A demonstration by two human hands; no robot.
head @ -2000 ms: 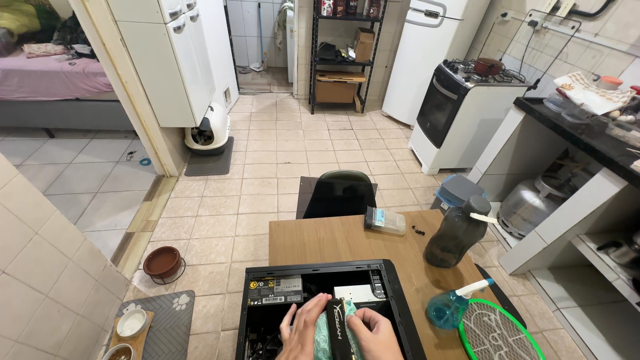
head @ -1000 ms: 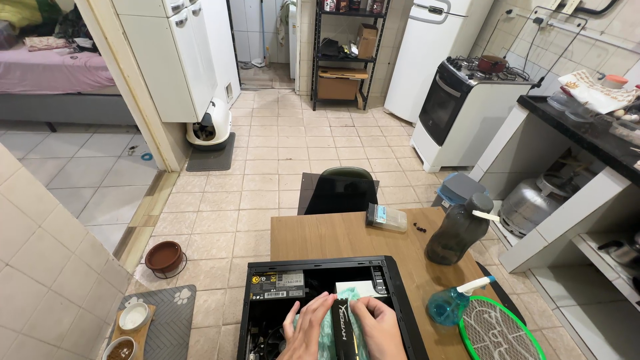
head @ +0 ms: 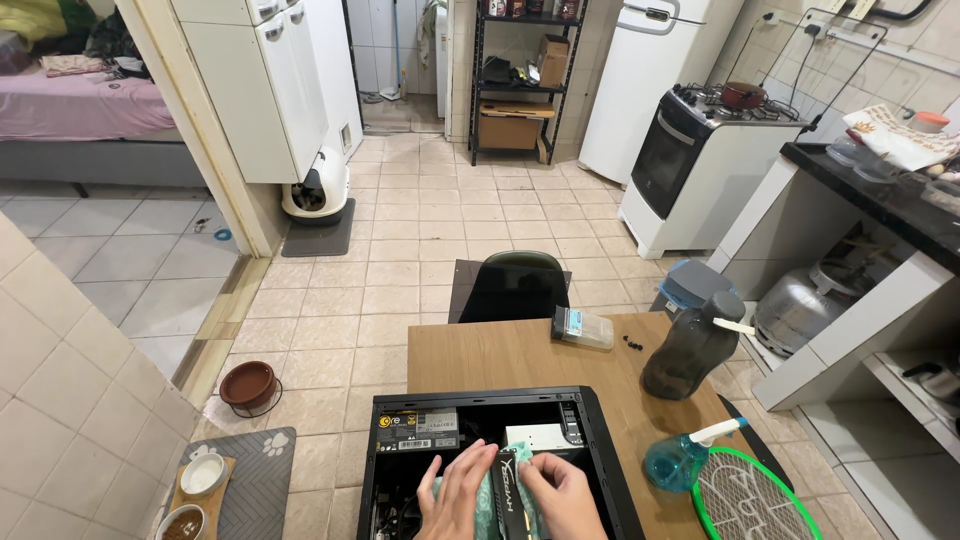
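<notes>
A black computer case [head: 600, 465] lies with its side uncovered at the near edge of the wooden table [head: 487, 360]. Inside it are a labelled power supply [head: 417, 431] at the upper left and a white drive bay part [head: 541, 436]. Between my hands is a black HyperX component [head: 511, 495], with a green cloth [head: 485, 510] around its sides. My left hand [head: 457, 491] rests on the cloth and the component's left side, fingers extended. My right hand [head: 561, 491] pinches the cloth at the component's right side with thumb and forefinger.
On the table's right stand a dark bottle [head: 686, 349], a blue spray bottle [head: 679, 457] and a green-rimmed electric swatter [head: 754, 499]. A plastic box [head: 589, 330] and small black screws [head: 632, 343] lie farther back. A black chair [head: 517, 292] stands beyond the table.
Both hands stay at the component in the case, with small shifts of the fingers. The right hand's fingers have moved slightly along the cloth.
</notes>
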